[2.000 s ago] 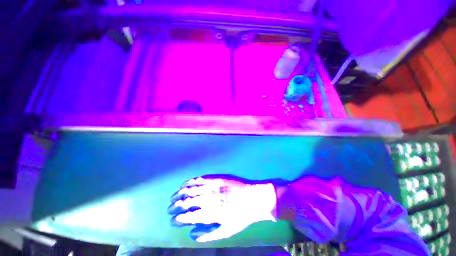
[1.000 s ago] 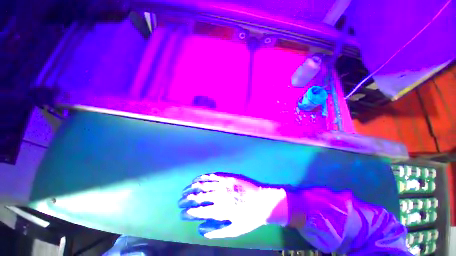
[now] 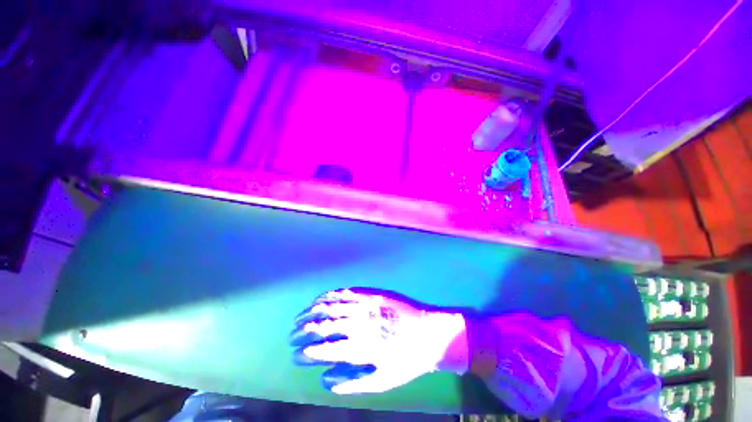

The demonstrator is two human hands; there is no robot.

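My right hand (image 3: 383,339), in a glove with a glowing white back and dark blue fingertips, lies palm down on the green-teal mat (image 3: 206,255). Its fingers point left, slightly apart, with the thumb nearest my body. Nothing shows in it, though the palm side is hidden. My left hand is not in view. Beyond the metal edge lies the magenta-lit bed (image 3: 354,124), with no boards visible on it.
A teal pot (image 3: 508,168) and a pale cylindrical container (image 3: 496,127) are at the bed's right end. A board tray (image 3: 726,330) holds green boards (image 3: 681,352) at the right. A thin pale line (image 3: 651,86) hangs at upper right.
The view has tilted, so the bed's metal edge now slopes down to the right. My right hand stays flat on the mat in much the same pose.
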